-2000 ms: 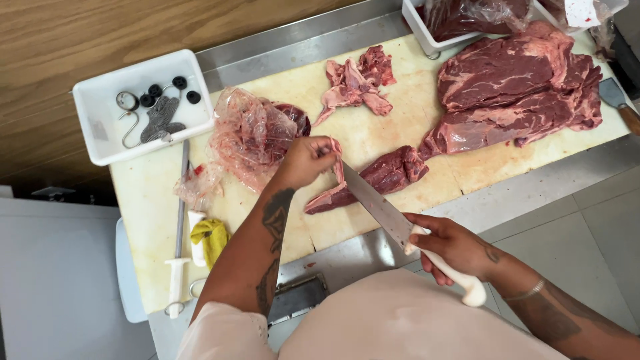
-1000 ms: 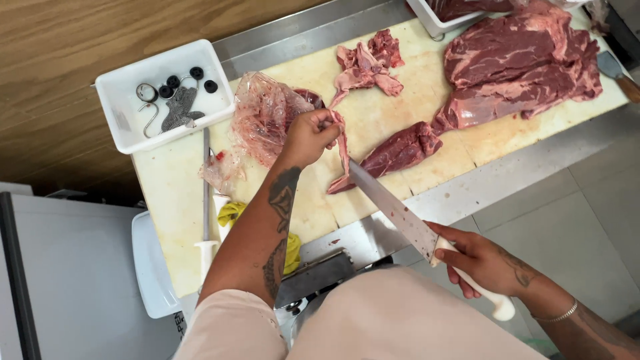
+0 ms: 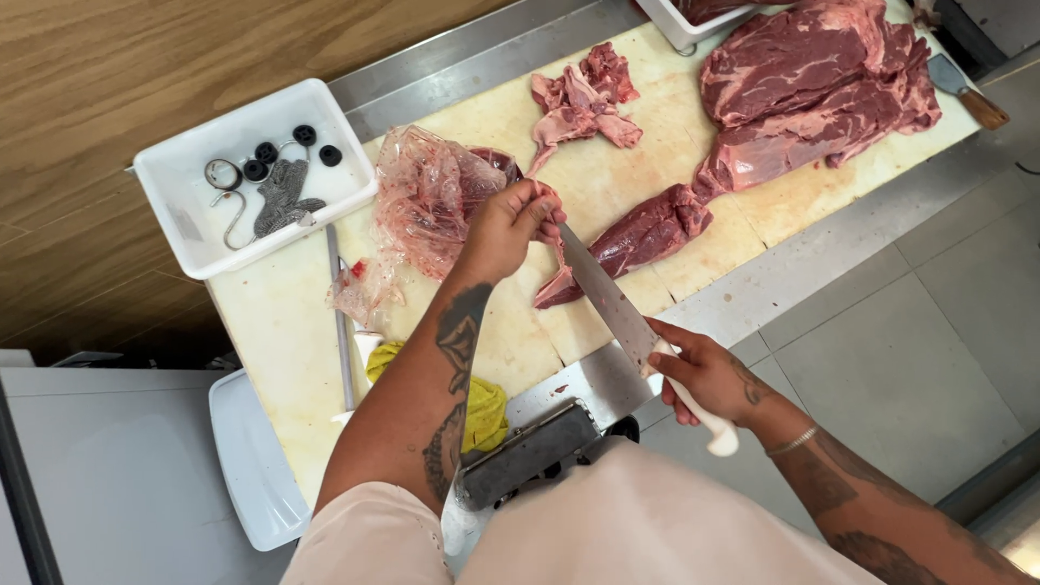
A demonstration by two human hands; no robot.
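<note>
My left hand (image 3: 520, 221) pinches a thin strip of meat trim (image 3: 561, 256) that hangs down to the tapered end of a long dark red piece of meat (image 3: 650, 233). In my right hand (image 3: 700, 375) is the white handle of a long butcher's knife (image 3: 605, 294). Its blade points up and left, lies across the view of the tapered end, and reaches the fingers of my left hand. Whether the edge touches the meat is unclear. The piece lies on a pale cutting board (image 3: 715, 268), its thick end against a large slab of raw meat (image 3: 812, 89).
Meat trimmings (image 3: 583, 101) lie behind. Left are a bloodied plastic bag (image 3: 422, 199), a white tub (image 3: 260, 262) with chain mesh and black knobs, a sharpening steel (image 3: 340, 325) and a yellow cloth (image 3: 485, 414). A wooden-handled scraper (image 3: 971, 93) is far right.
The strip between my left fingers and the meat's tapered end has stayed held, and my right hand has kept the knife. The view has shifted slightly.
</note>
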